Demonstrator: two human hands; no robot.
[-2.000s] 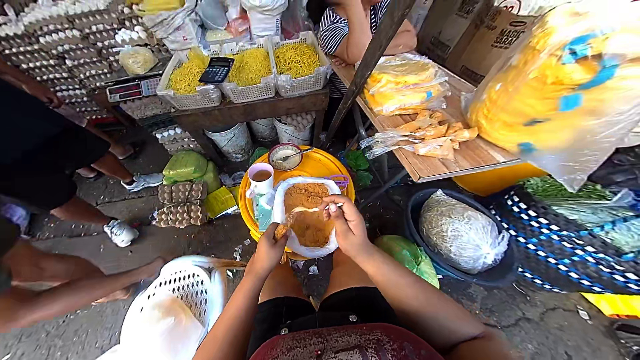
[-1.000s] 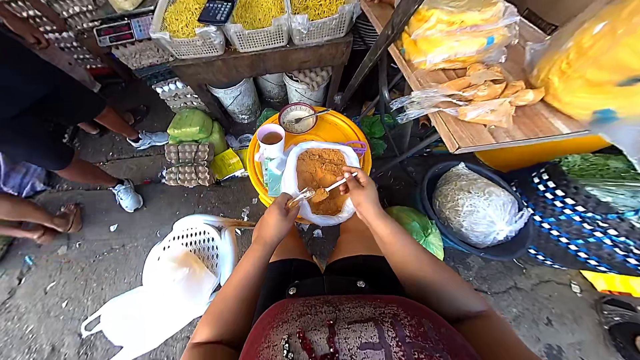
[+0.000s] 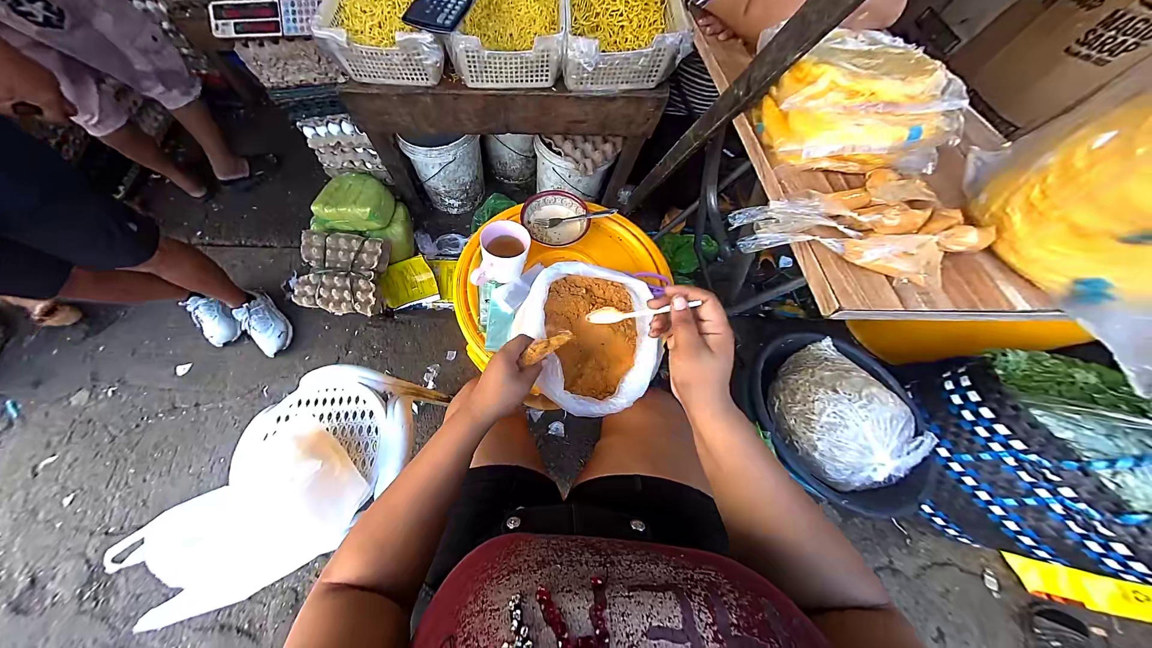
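A white plastic bag, its mouth spread wide, holds orange-brown powder on a round yellow lid. My right hand grips the handle of a white plastic spoon, whose bowl is over the powder. At the bag's left edge, my left hand holds a small packet of brown powder between thumb and fingers. Behind the bag stand a mug of brown drink and a bowl with a fork. Small orange-brown packets lie on the wooden table at right.
Noodle-filled white baskets line a wooden bench ahead. A white plastic chair bearing a plastic bag is at left, near bundled egg trays. A black tub with a wrapped bundle sits right. People stand at left; another person is behind the table.
My hands have moved apart; they were close together over the powder one second ago. The spoon's bowl and the small packet, close together then, are now apart.
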